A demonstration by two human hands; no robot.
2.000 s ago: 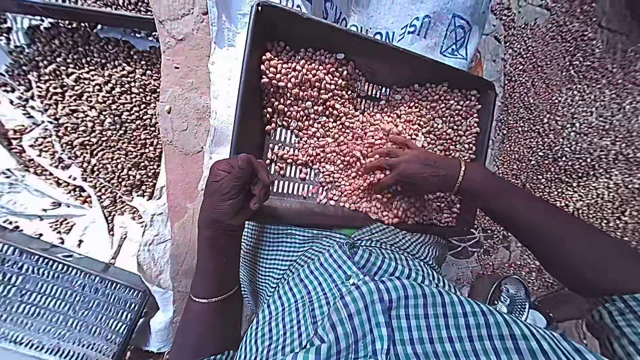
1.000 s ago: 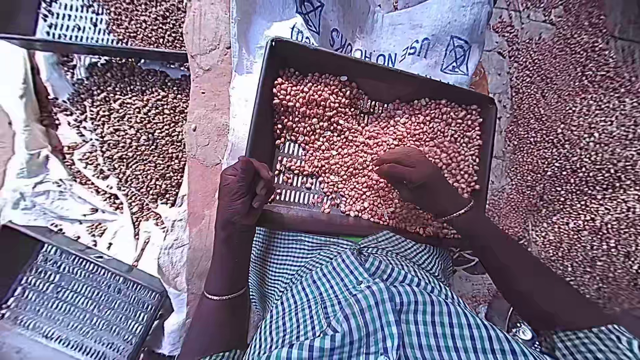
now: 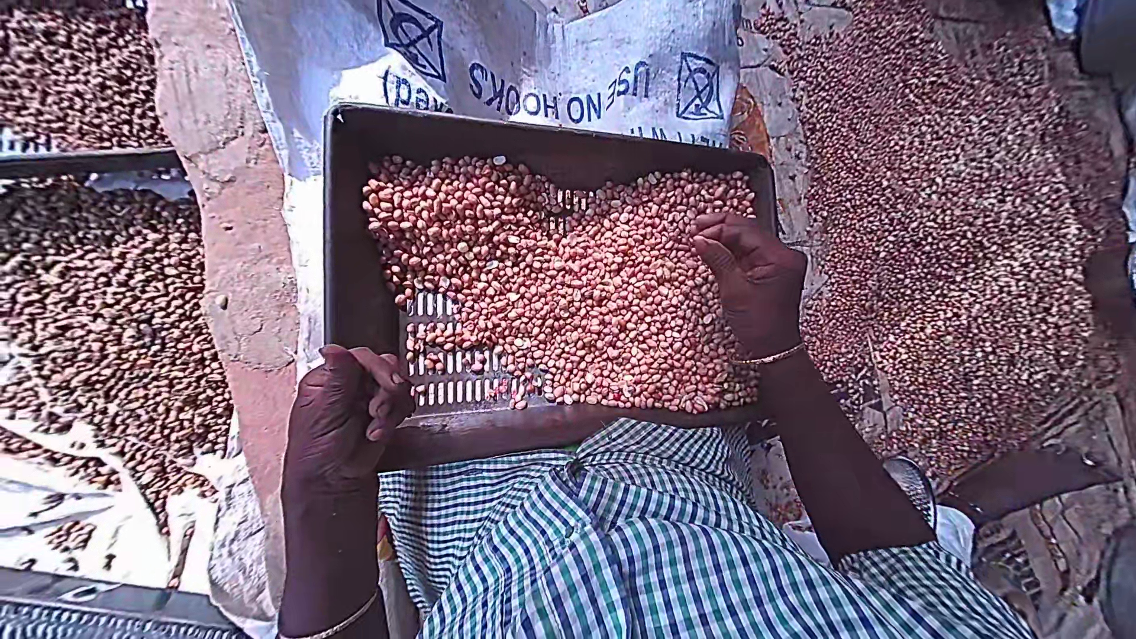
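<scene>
A dark rectangular tray (image 3: 550, 140) with a slotted bottom lies in front of me, tilted a little. Reddish-pink nuts or beans (image 3: 586, 302) cover most of it, and bare slots show at its lower left. My left hand (image 3: 346, 413) rests curled at the tray's lower left corner; whether it grips the rim cannot be told. Over the right side of the nuts is my right hand (image 3: 754, 275), its thumb and fingertips drawn together; whether something small is between them is hidden.
A white woven sack (image 3: 532, 53) with printing lies beyond the tray. Darker nuts (image 3: 106, 328) are heaped on sheeting at the left, beside another tray's edge (image 3: 115, 603). Many small reddish nuts (image 3: 958, 266) are spread over the ground at the right.
My right hand has moved right across the tray from the middle of the nuts, and its spread fingers have drawn together. My left hand stays at the tray's corner.
</scene>
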